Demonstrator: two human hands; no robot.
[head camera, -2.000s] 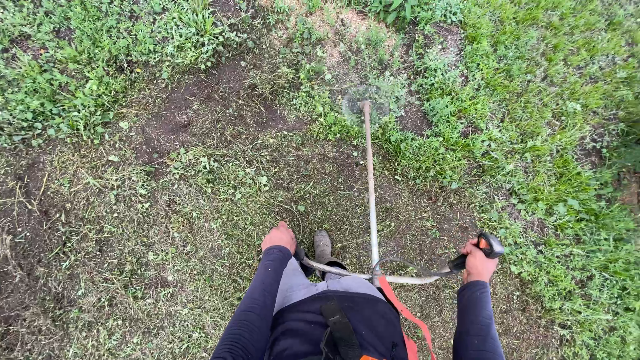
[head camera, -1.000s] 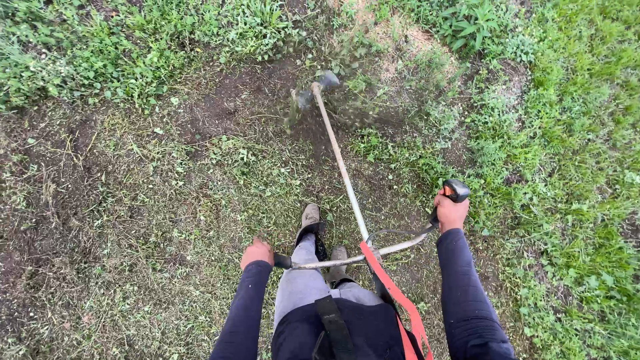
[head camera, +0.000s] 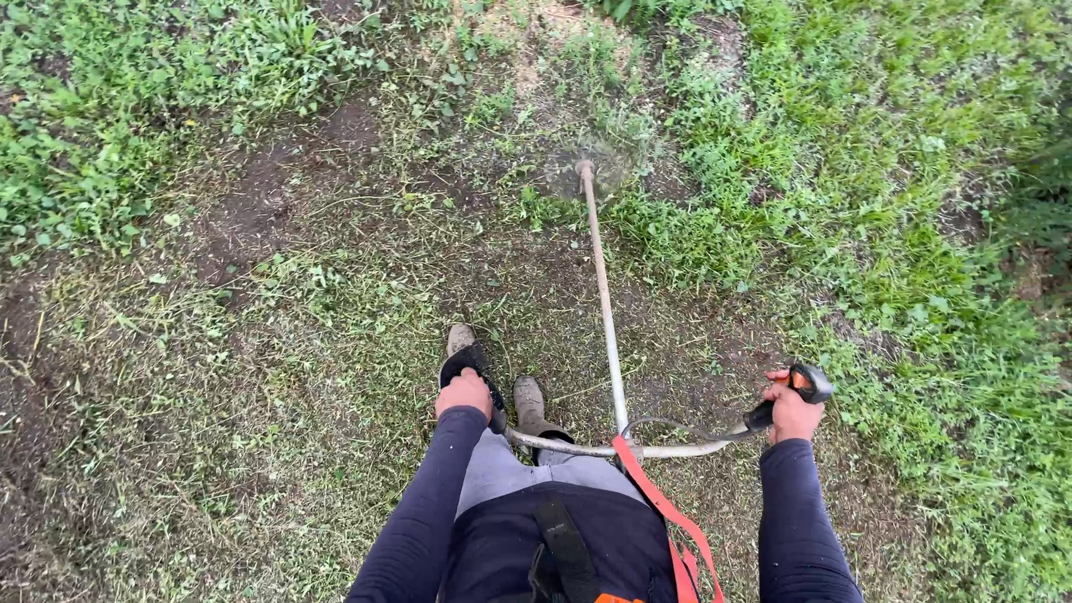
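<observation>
My left hand (head camera: 466, 394) is closed around the black left grip of a brush cutter's handlebar (head camera: 687, 450). On the other side, my right hand (head camera: 791, 410) holds the black and orange throttle grip (head camera: 809, 383). From the handlebar the metal shaft (head camera: 605, 293) of the brush cutter runs forward and slightly left. Its cutting head (head camera: 584, 167) is at the far end, with a blurred, spinning disc around it, over low weeds. A red strap (head camera: 662, 502) hangs from the shaft beside my body.
Uncut grass (head camera: 837, 167) stands along the right, and leafy weeds (head camera: 109, 109) grow at the upper left. Cut clippings (head camera: 276, 435) cover the soil at left and around my boots (head camera: 529, 402). Pale dry debris (head camera: 536, 42) lies beyond the cutting head.
The cutting head has swung from the left back to the right since one second ago. Both hands have kept hold of the handlebar, and my feet have changed position.
</observation>
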